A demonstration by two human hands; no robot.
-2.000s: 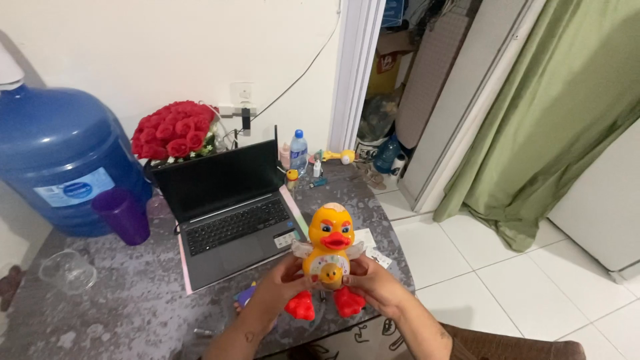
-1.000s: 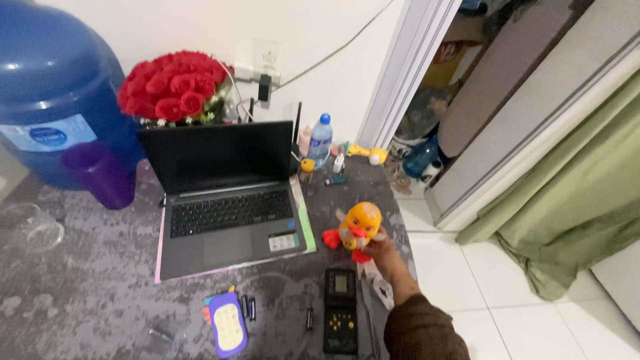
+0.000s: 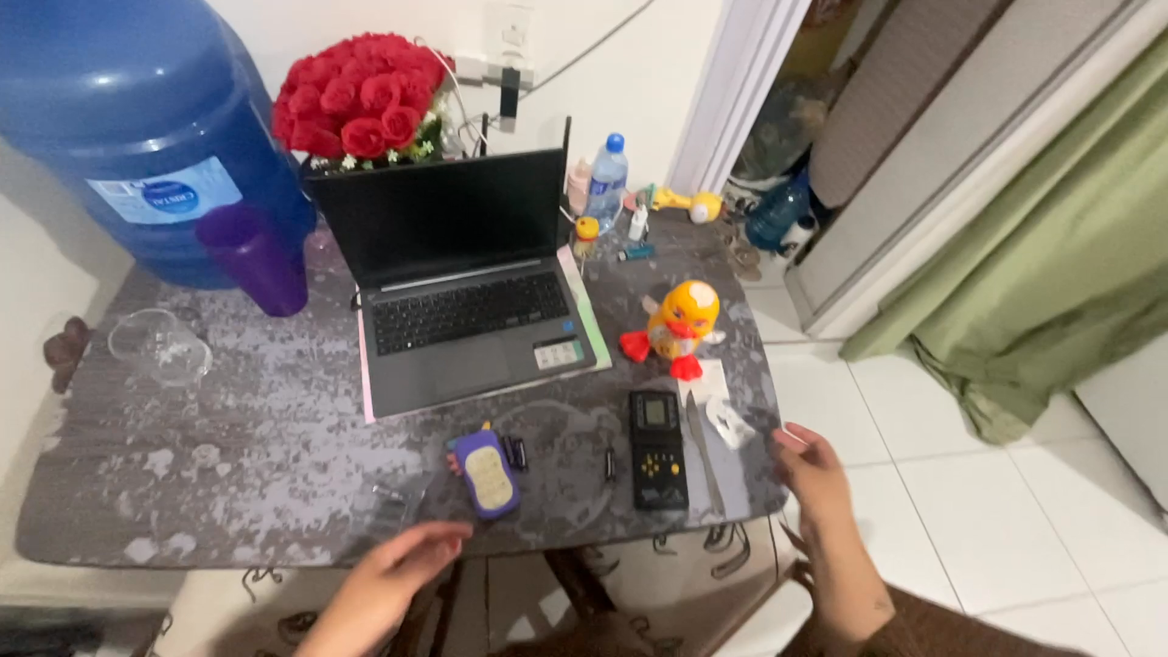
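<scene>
My left hand (image 3: 401,570) is empty at the table's front edge, just below a purple toy phone (image 3: 487,473). Beside that phone lie small black batteries (image 3: 516,453). My right hand (image 3: 812,465) hangs empty off the table's right edge, its fingers parted. A yellow toy duck (image 3: 683,328) with red feet stands on the table right of the laptop. In front of it lie a black handheld brick game (image 3: 658,450), a table knife (image 3: 704,456) and a torn white wrapper (image 3: 730,422). Another battery (image 3: 610,464) rests left of the game.
An open laptop (image 3: 474,360) takes up the middle. Behind it are red artificial roses (image 3: 365,96) and a water bottle (image 3: 607,182). A blue water jug (image 3: 155,137), a purple cup (image 3: 255,260) and a clear glass dish (image 3: 160,347) are at left. A green curtain (image 3: 1022,301) hangs right.
The duck was in both my hands, then in my right hand at the table; now it stands released. My right hand has drawn back toward the right edge, and my left hand has come back into view.
</scene>
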